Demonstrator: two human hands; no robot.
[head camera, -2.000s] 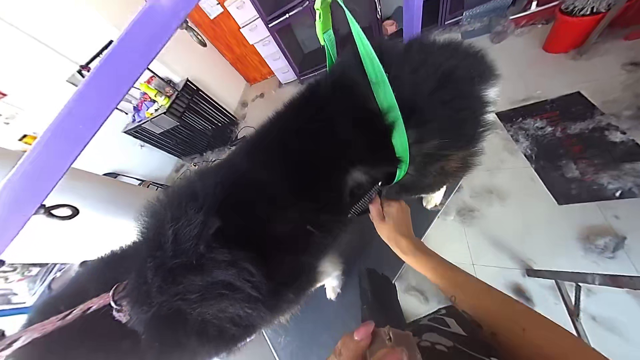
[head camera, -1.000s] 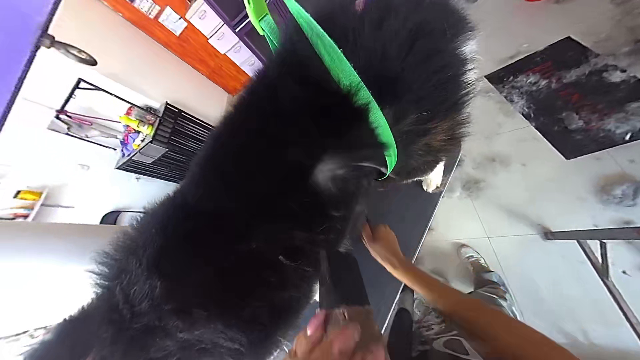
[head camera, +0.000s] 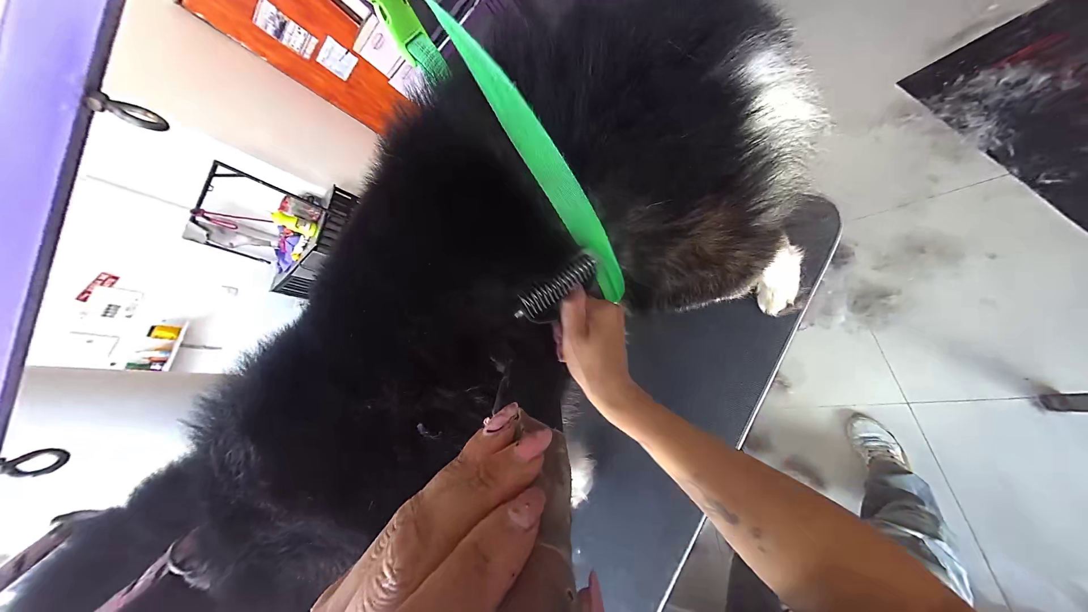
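A long-haired black dog (head camera: 408, 280) stands on a black grooming table (head camera: 680, 382), with a green strap (head camera: 544, 161) around its body. My right hand (head camera: 595, 340) grips a grooming rake with a row of curved metal tines (head camera: 557, 287). The rake lies at the dog's side, close to the strap's lower end. At the bottom centre, my left hand (head camera: 476, 510) is closed around a dark, elongated tool (head camera: 540, 382) that points at the fur; its kind is unclear and my fingers cover part of it. A white paw (head camera: 779, 279) rests near the table's rounded corner.
A purple frame (head camera: 42, 153) with black rings stands at left. Beyond are a black wire rack (head camera: 314, 246) and an orange board (head camera: 314, 51). Loose fur lies on the tiled floor (head camera: 960, 331) and on a dark mat (head camera: 1028, 110). A shoe (head camera: 875, 438) is below the table.
My right hand has moved up from beside the dog's lower side to near the green strap, and the rake shows again. The view has shifted and come closer to the dog.
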